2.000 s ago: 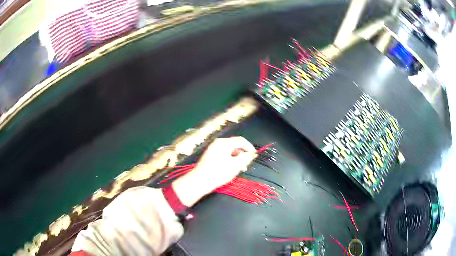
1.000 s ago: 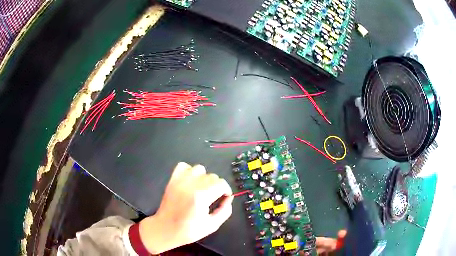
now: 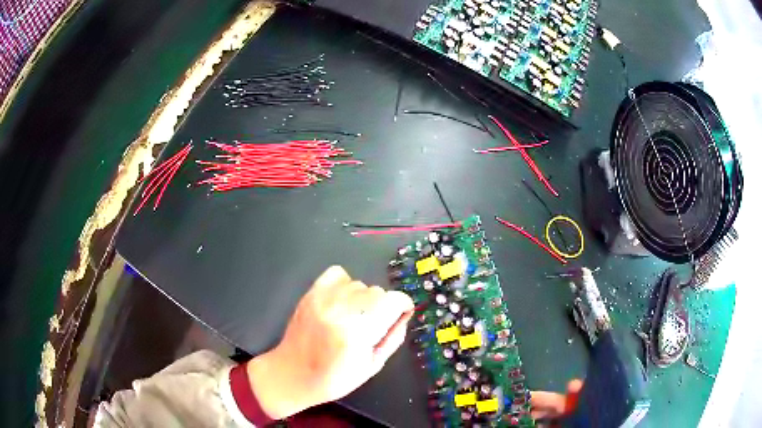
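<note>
A green circuit board panel (image 3: 469, 318) with yellow blocks and round capacitors lies at the lower centre. My left hand (image 3: 338, 347) is closed on a red lead wire (image 3: 420, 308), whose short visible end meets the panel's left edge. My right hand (image 3: 551, 403) shows only as blurred fingers by the panel's lower right edge, cut off below. It is beside a dark blue soldering gun (image 3: 614, 380) with a silvery barrel (image 3: 590, 305). Whether it grips the gun or the panel is unclear.
Red wires (image 3: 271, 164) and black wires (image 3: 280, 89) lie in piles at left. A round black fan (image 3: 668, 171) stands at right, with a yellow ring (image 3: 565, 237) and dross dish (image 3: 668, 330) nearby. More boards (image 3: 510, 50) lie at the top.
The view has swung down from the wire piles to the panel. My left hand has moved from the piles to the panel with a red wire, and since then slightly right, closer against its edge.
</note>
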